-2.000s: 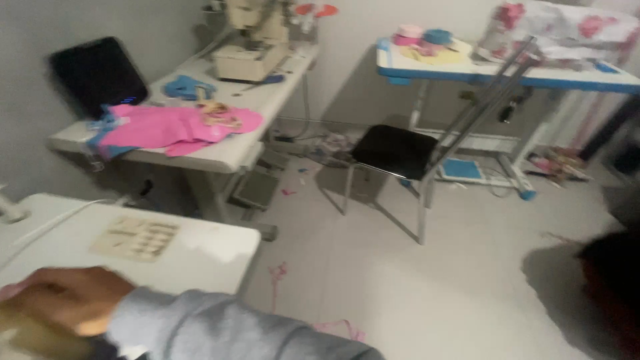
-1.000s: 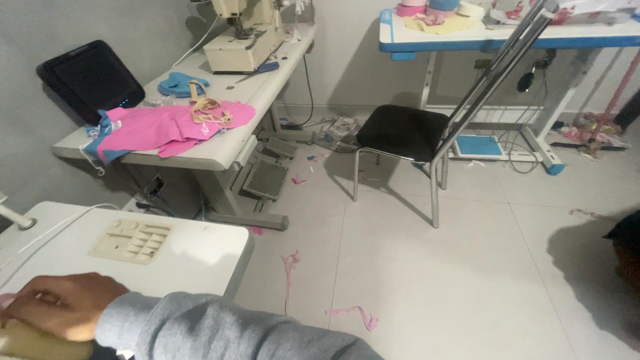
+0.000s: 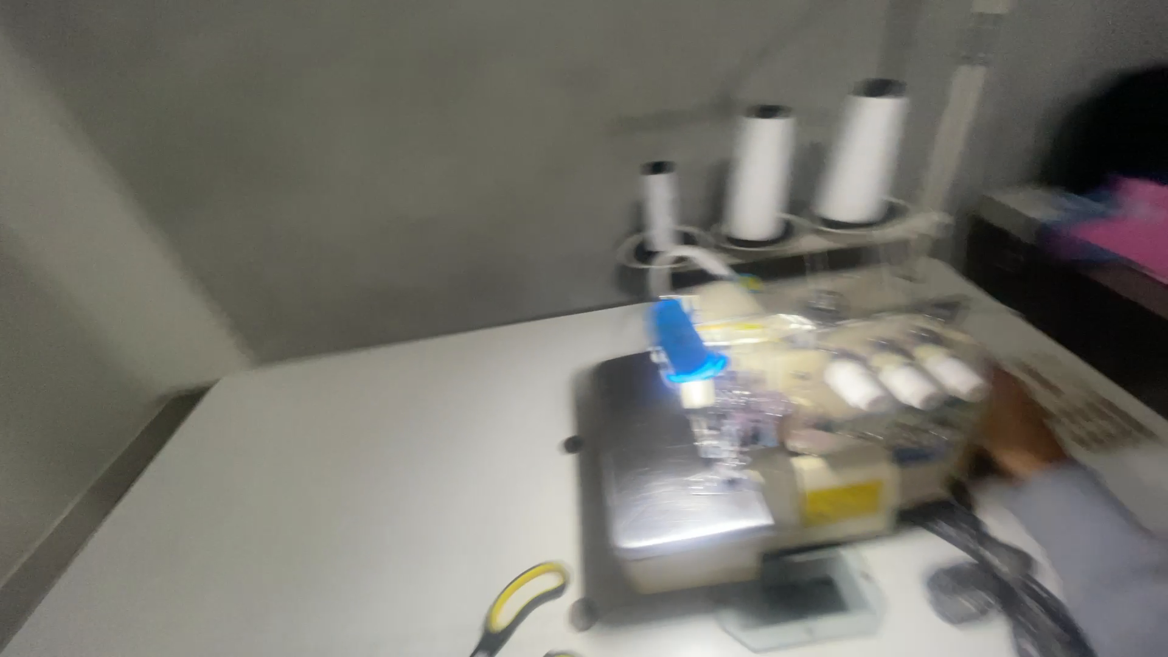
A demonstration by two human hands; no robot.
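Observation:
My right hand (image 3: 1017, 424) rests at the right end of an overlock sewing machine (image 3: 839, 474), its fingers hidden behind the machine body and blurred, so its grip cannot be told. A grey sleeve covers the forearm. The machine has a metal work plate (image 3: 684, 493), a lit lamp with a blue shade (image 3: 683, 342), and white tension knobs (image 3: 903, 379). Behind it, white thread cones (image 3: 760, 173) stand on a thread stand. Yellow-and-black scissors (image 3: 525, 598) lie on the white table at the front. My left hand is outside the view.
The white tabletop (image 3: 365, 456) runs left of the machine to a grey wall. A beige compartment tray (image 3: 1086, 401) is on the table behind my right hand. Dark cables or straps (image 3: 1004, 566) lie at the lower right. Pink fabric (image 3: 1127, 228) is on another table at the far right.
The view has swung far to the left, from the chair and other tables to the overlock machine. The hand at lower left in the earlier frames now appears at the right.

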